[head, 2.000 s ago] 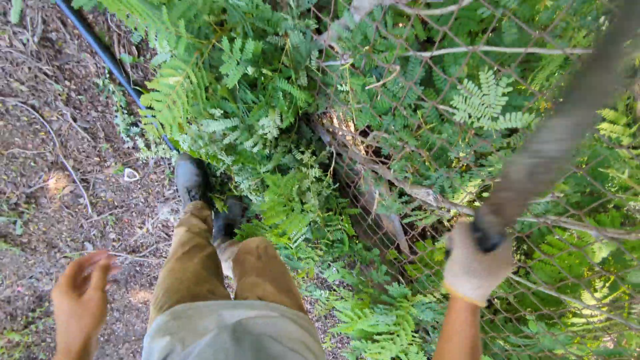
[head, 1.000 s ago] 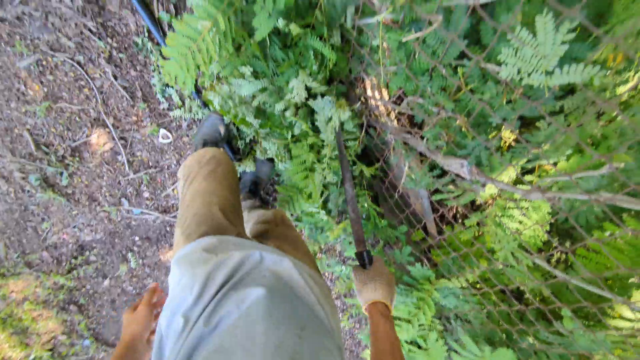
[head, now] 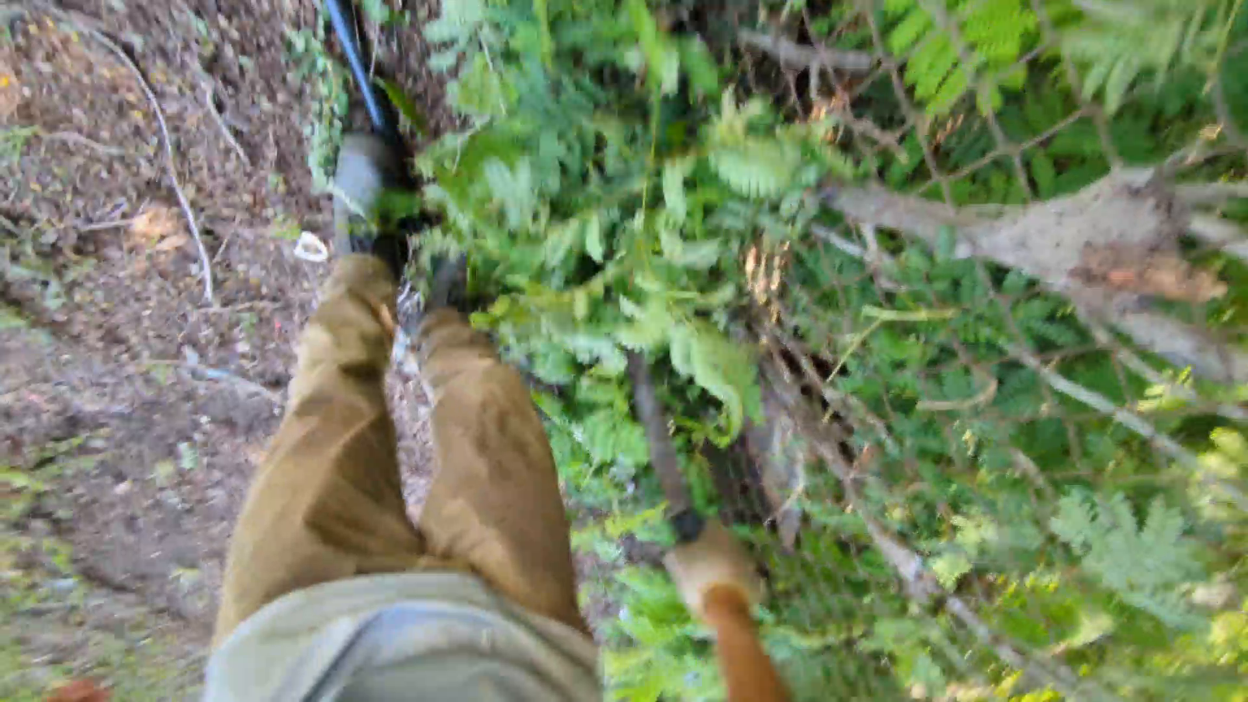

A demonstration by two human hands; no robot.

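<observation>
My right hand (head: 717, 567), in a pale work glove, is closed around the dark handle of a long blade, likely a machete (head: 660, 434). The blade points up and slightly left from the hand, and its far end is hidden among green leafy plants (head: 624, 253). Right of the hand, a rusty chain-link fence (head: 1009, 146) has foliage and branches through it. Of my left hand nothing can be told for certain; only a small blurred reddish patch shows at the bottom left edge.
My boots (head: 366, 185) stand beside the plants. A blue pipe or hose (head: 351, 49) runs up from them. Bare ground (head: 127, 390) with litter, thin sticks and a white ring-like object (head: 311, 247) lies left. A thick branch (head: 1072, 234) crosses the fence.
The blade was raised at the upper right two seconds ago and came down among the plants, where it still is. My left hand, seen earlier at lower left, has dropped from clear view.
</observation>
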